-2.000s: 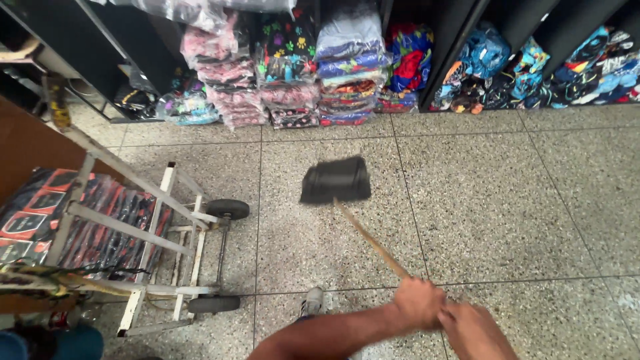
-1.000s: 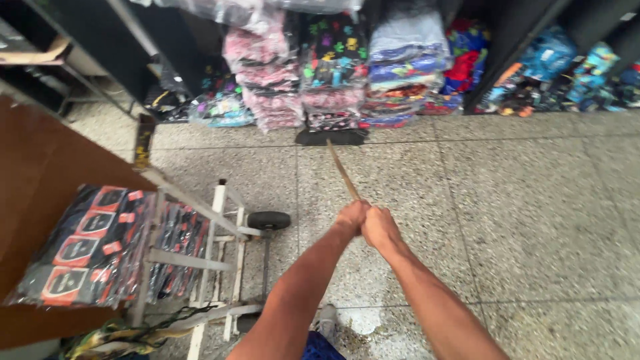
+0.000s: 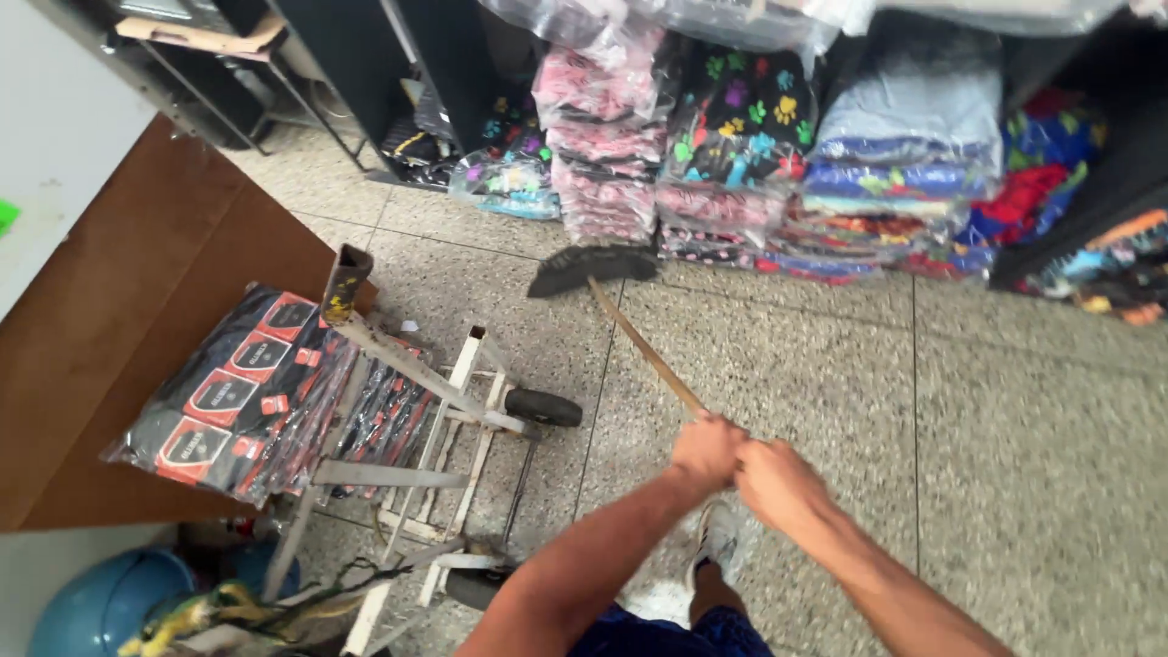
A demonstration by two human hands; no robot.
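Note:
A long wooden broom handle [image 3: 648, 354] runs from my two hands down to a black broom head [image 3: 593, 268] on the speckled floor. My left hand [image 3: 709, 449] is closed around the handle, and my right hand [image 3: 780, 481] grips it just beside, touching the left. The broom head lies close to the foot of the stacked plastic-wrapped clothes [image 3: 607, 146]. The handle's end inside my hands is hidden.
A white metal hand truck [image 3: 456, 411] with black wheels stands left of my arms. Behind it, packaged dark garments [image 3: 224, 392] rest against a brown panel [image 3: 146, 301]. A blue round container [image 3: 114, 602] is at lower left. Black shelving [image 3: 1086, 173] bounds the far side.
The broom head has moved left from the foot of the clothes stacks since one second ago. Both hands have stayed on the handle. The view has shifted.

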